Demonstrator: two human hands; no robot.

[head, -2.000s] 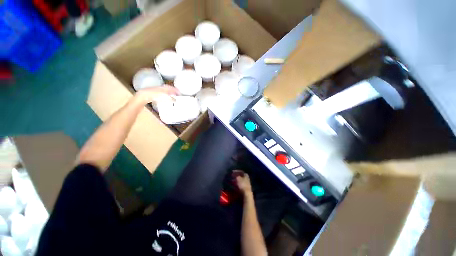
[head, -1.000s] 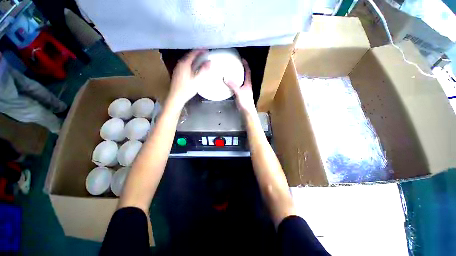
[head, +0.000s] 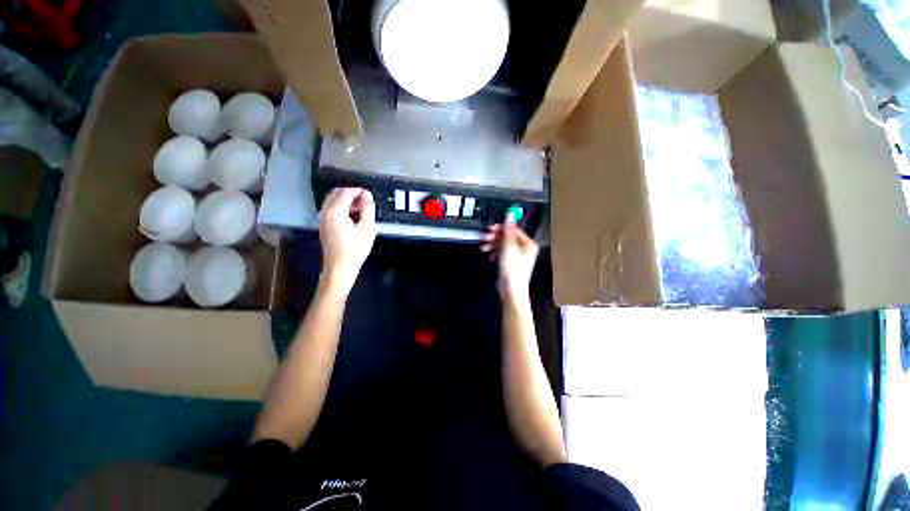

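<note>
A white plastic housing [head: 445, 48] sits in the machine opening above the grey metal bed [head: 429, 145], with no hand on it. My left hand [head: 347, 222] is at the left end of the black panel, fingers curled, covering the spot there; nothing shows in it. My right hand [head: 513, 250] is at the right end, a finger at the green button [head: 514, 214], the other fingers apart, holding nothing. The red stop button [head: 433, 208] shows between my hands. What supports the housing is mostly hidden behind it.
The left carton [head: 160, 344] holds rows of white housings [head: 218, 275]. The right carton [head: 599, 200] has glossy clear plastic [head: 698, 200] inside. Cardboard side guards [head: 311, 65] frame the opening. A white surface [head: 664, 419] lies front right, beside the green conveyor belt [head: 823, 399].
Both hands have let go of the housing and moved down to the panel's two ends. The housing stays in the machine opening. The view has shifted, so the machine appears higher.
</note>
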